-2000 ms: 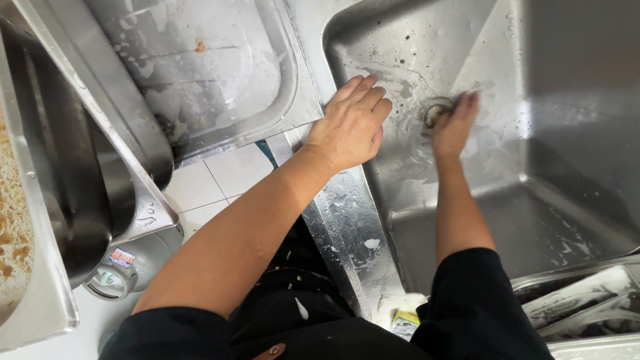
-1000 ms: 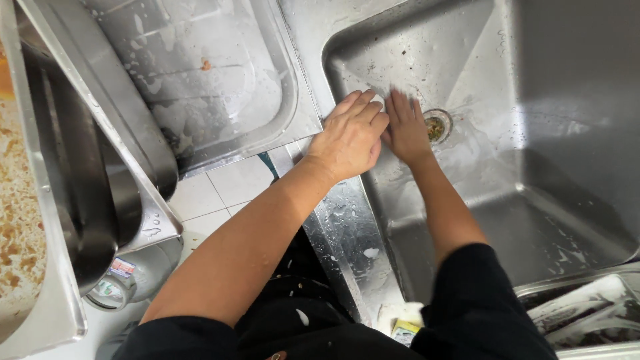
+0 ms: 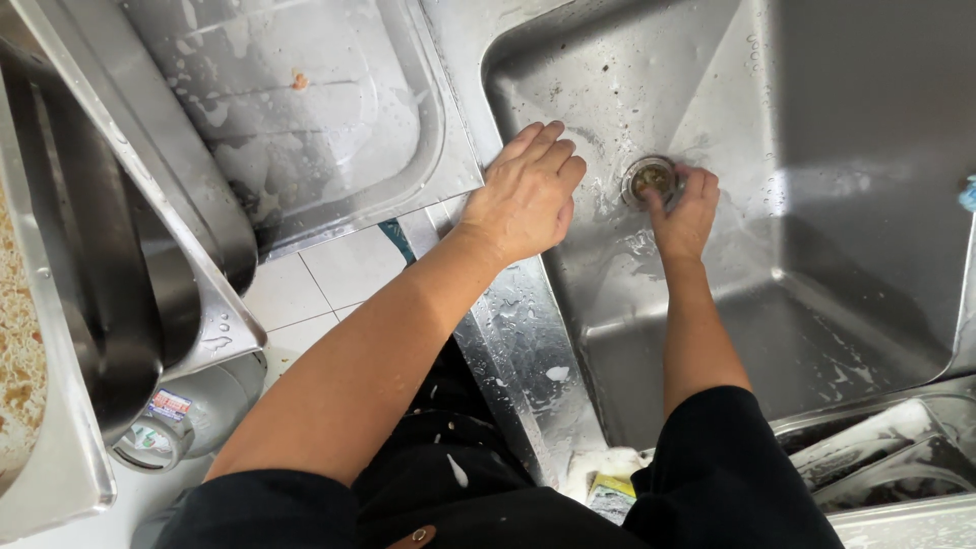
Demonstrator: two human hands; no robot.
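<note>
My left hand (image 3: pixel 528 194) rests over the near left rim of a stainless steel sink (image 3: pixel 717 335), its fingers bent and its palm side hidden. Down in the basin, my right hand (image 3: pixel 686 210) is at the round metal drain (image 3: pixel 646 181), thumb and fingertips at the ring's right side. Brownish food bits lie in the drain's middle. Whether the right fingers grip the strainer or some bits cannot be told. Water and small dark specks mark the basin floor around it.
A wet steel pan (image 3: pixel 320 145) with an orange scrap adjoins the rim at left. More deep steel pans (image 3: pixel 183 252) stand farther left, one food-stained. Below them is a gas cylinder (image 3: pixel 221 404). A sponge (image 3: pixel 612 492) lies at the near edge; soapy items (image 3: pixel 877 442) fill a container at lower right.
My right hand has moved right, from beside my left hand one second ago to the drain, where it also was two seconds ago. My left hand has stayed at the rim.
</note>
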